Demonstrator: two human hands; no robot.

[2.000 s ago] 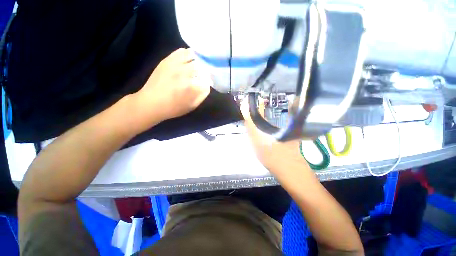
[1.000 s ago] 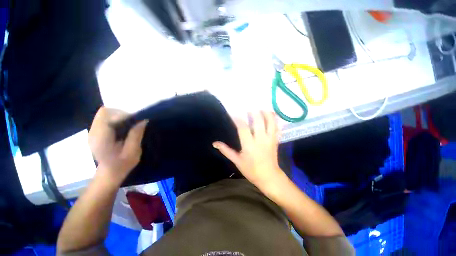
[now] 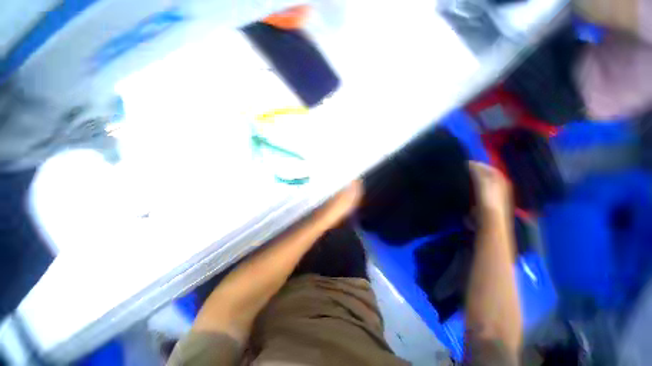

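The picture is blurred. Black cloth hangs or lies between my two hands, right of the table's front edge and over a blue crate. My left hand is at the cloth's left edge, close to the table edge, its fingers mostly hidden. My right hand is at the cloth's right side with the fingers curled in towards it. Where the cloth between my hands ends and any cloth in the crate begins cannot be told.
The white table runs diagonally, with green and yellow scissors handles and a dark phone on it. The sewing machine is at upper left. A red crate and another person's pinkish clothing are at right.
The view has swung right. Both hands have left the table front with the black cloth and are now over the crate. The right hand has moved farther from the left.
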